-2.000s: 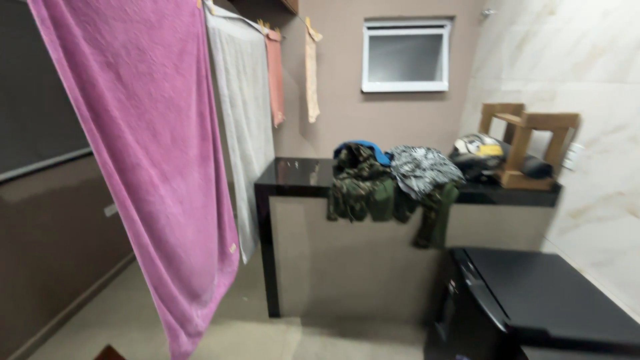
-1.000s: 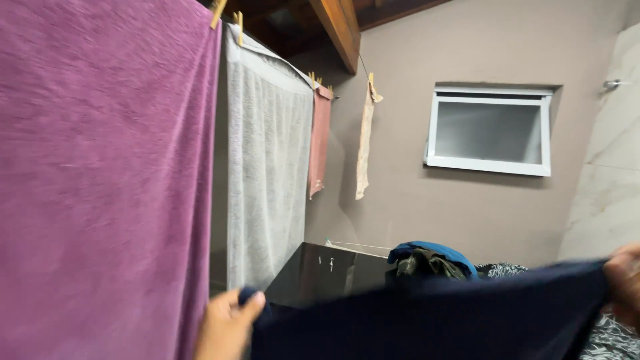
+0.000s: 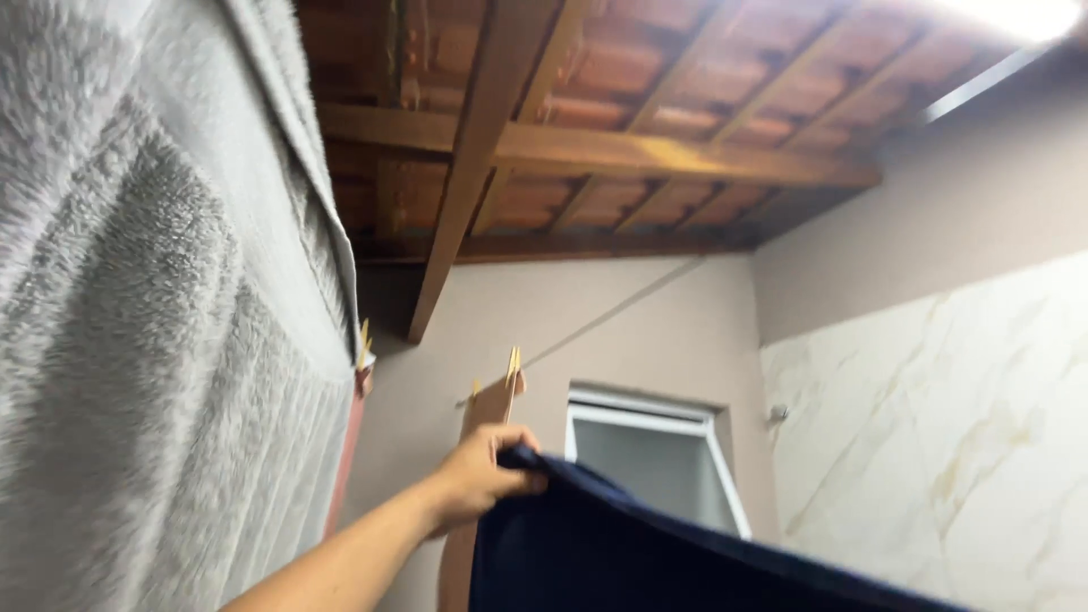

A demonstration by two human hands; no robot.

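My left hand (image 3: pixel 489 476) is raised near the middle of the view and pinches the upper left corner of a dark navy cloth (image 3: pixel 646 552). The cloth's top edge slopes down from there to the lower right, out of the frame. My right hand is outside the view. Just above and behind my left hand, a wooden clothespin (image 3: pixel 513 367) stands on a beige cloth item (image 3: pixel 484 416) that hangs from a line. A grey plush towel or blanket (image 3: pixel 170 323) fills the left side, with another clothespin (image 3: pixel 365 340) by its far end.
Wooden beams (image 3: pixel 595 146) carry a clay tile roof overhead, with a bright lamp (image 3: pixel 1020 13) at upper right. A white-framed window (image 3: pixel 654 463) is tilted open in the far wall. A marble-look wall (image 3: pixel 926 442) with a small metal fitting (image 3: pixel 778 414) runs along the right.
The view has tilted well up to the roof. My left hand has risen with the navy cloth's corner. My right hand, seen holding the cloth's other end a second ago, has left the view.
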